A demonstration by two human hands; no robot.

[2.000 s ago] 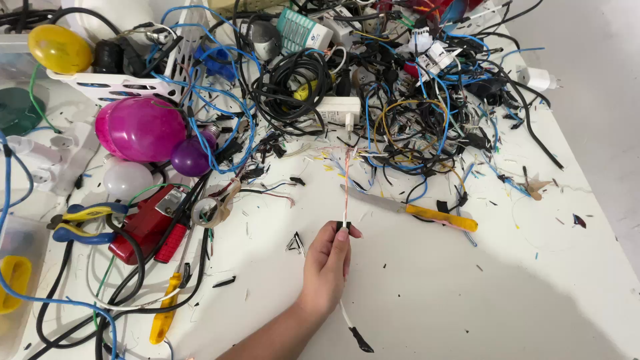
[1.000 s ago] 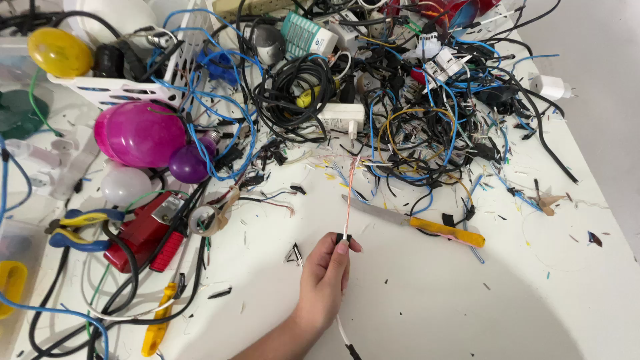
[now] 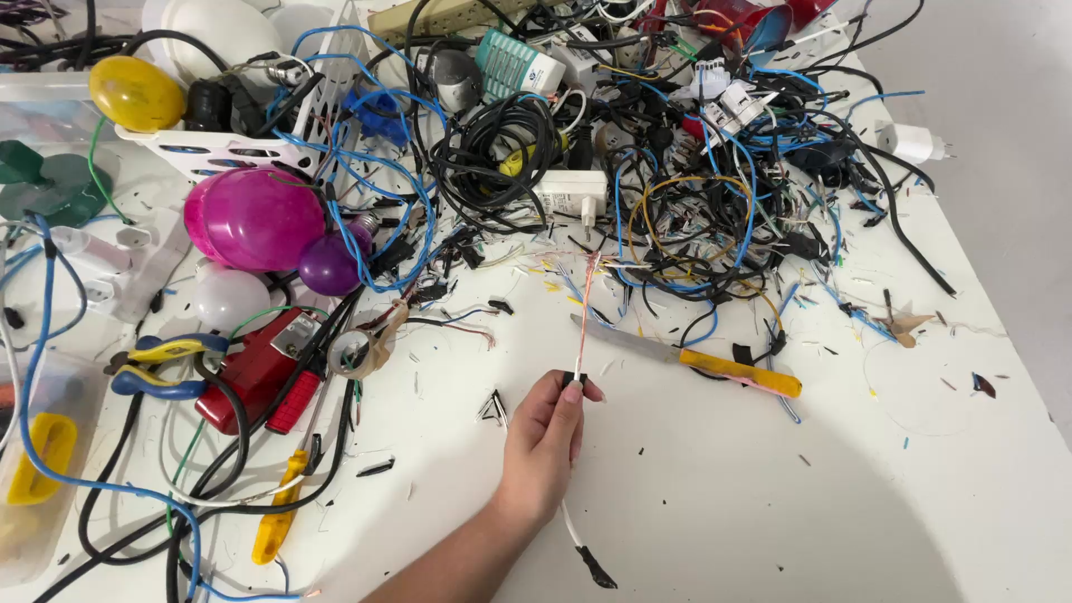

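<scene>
My left hand (image 3: 548, 435) pinches a thin white cable (image 3: 571, 526) between thumb and fingers, at a band of black tape. Above the fingers, stripped copper strands (image 3: 588, 310) stand up and fray at their top. Below the hand the cable ends in a wrap of black electrical tape (image 3: 595, 568). To the right of the strands lies a knife with a yellow handle (image 3: 741, 373), its blade pointing left. A white power adapter (image 3: 571, 193) with a plug is beyond the strands. My right hand is out of view.
A heap of tangled wires (image 3: 695, 201) spreads across the table's back. At left are pliers (image 3: 167, 366), a red device (image 3: 255, 368), a yellow-handled screwdriver (image 3: 280, 511), a magenta bulb (image 3: 255, 219), a tape roll (image 3: 352, 352) and a white plastic basket (image 3: 226, 155). Wire scraps litter the table.
My left hand keeps its hold on the cable. The taped lower end, low in the frame a second ago, shows more fully now. The view has shifted slightly.
</scene>
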